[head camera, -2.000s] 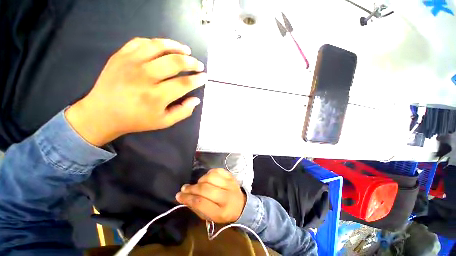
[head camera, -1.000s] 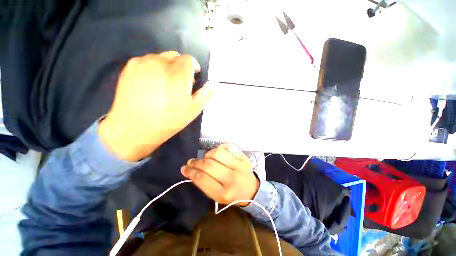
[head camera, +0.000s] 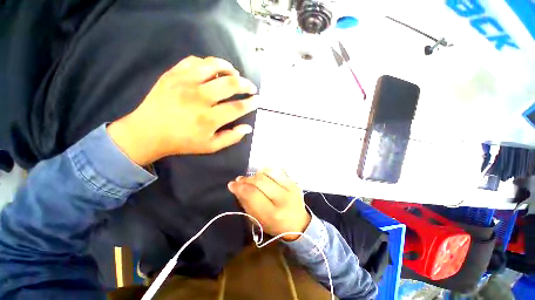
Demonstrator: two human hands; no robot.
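A large black garment panel [head camera: 135, 53] covers the left of the white sewing table [head camera: 311, 152] and hangs over its front edge. My left hand [head camera: 193, 108] lies palm down on the panel, fingers spread, fingertips at its right edge. My right hand [head camera: 273, 202] is at the table's front edge, fingers curled and fingertips at the panel's edge; the cloth between them is partly hidden. The needle area [head camera: 273, 14] of the machine is at the top, beside the panel's edge, blurred by glare.
Thread snips [head camera: 355, 73] and a black smartphone [head camera: 390, 129] lie on the table to the right. The machine head with blue lettering [head camera: 484, 26] is at upper right. A white earphone cable [head camera: 205, 225] crosses my front. A blue crate [head camera: 394, 246] and red stool [head camera: 434, 240] stand below right.
The view has shifted, showing more of the machine. My left hand has flattened with its fingers spread again. My right hand has moved up from the lap to the table's front edge.
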